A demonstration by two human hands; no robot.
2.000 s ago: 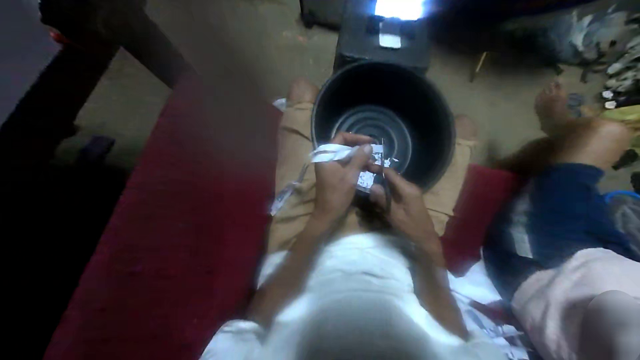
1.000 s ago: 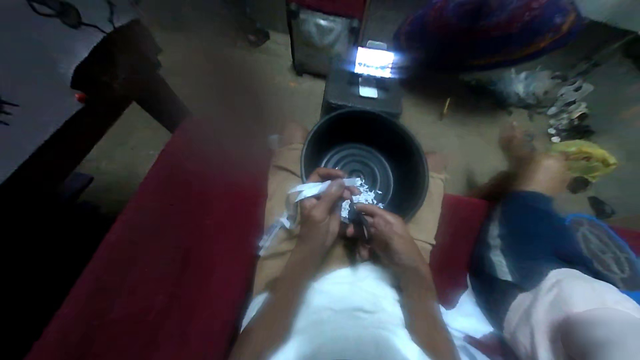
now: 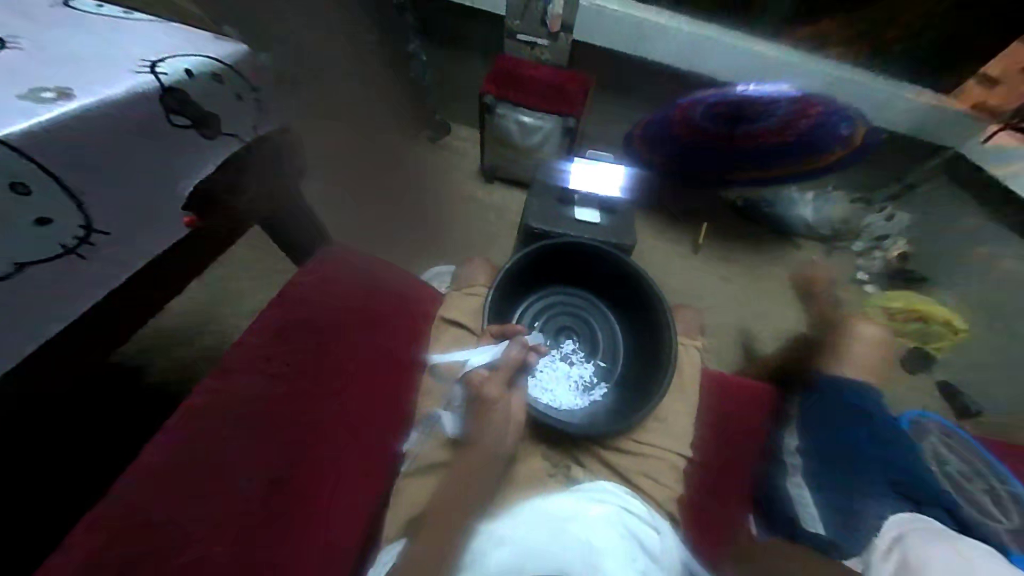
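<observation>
A black round tub (image 3: 658, 336) rests between my thighs. White small cut pieces (image 3: 566, 378) lie in a heap on its bottom, at the near left. My left hand (image 3: 500, 384) is over the tub's left rim, its fingers closed on white strips (image 3: 472, 353), whose loose ends hang to the left over my tan trousers. I do not see my right hand in the view. The material of the strips cannot be told.
A lit lamp (image 3: 597, 178) stands on a dark box (image 3: 541, 210) beyond the tub. A red-covered bench (image 3: 264, 424) lies at left. Another person's leg in blue shorts (image 3: 848, 456) is close on the right, near a blue-rimmed round item (image 3: 972, 480) and a yellow bag (image 3: 916, 318).
My right hand, earlier beside the left over the tub, has gone out of view. The heap of white pieces now shows uncovered. The view has tilted up.
</observation>
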